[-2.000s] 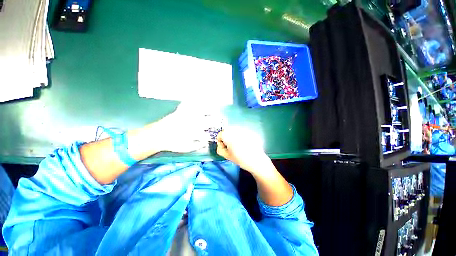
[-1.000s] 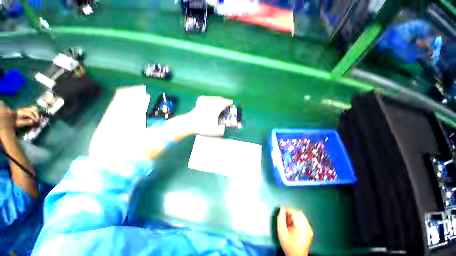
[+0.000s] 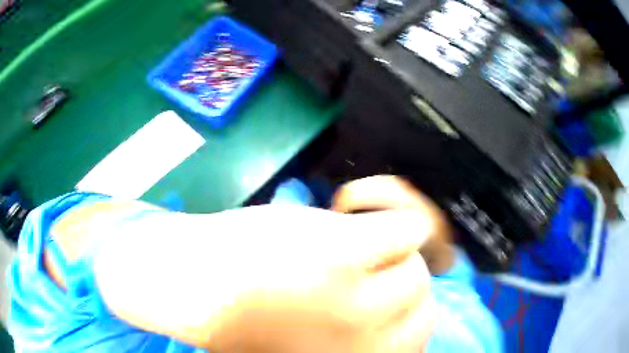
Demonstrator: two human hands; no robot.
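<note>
My left hand point(image 3: 345, 269) is large, overexposed and blurred low in the middle. My right hand point(image 3: 396, 200) is against its far side, fingers bent. The hands overlap over the dark area by the bench edge; whether either holds anything cannot be told. A blue parts bin point(image 3: 157, 81) with small red, dark and pale parts inside is on the green bench. The white work sheet point(image 3: 148, 155) lies nearer, left of the bin. A small dark unit point(image 3: 50, 105) sits at the far left, blurred.
Black trays point(image 3: 386, 117) are stacked right of the bench, with rows of pale units point(image 3: 448, 38) on top. A blue container with a white rim point(image 3: 596, 227) is at the far right. Another dark-and-blue unit point(image 3: 12, 207) shows at the left edge.
The view has turned to the right and blurred. My left hand has left the dark unit at the bench's far side and now overlaps my right hand, which was apart.
</note>
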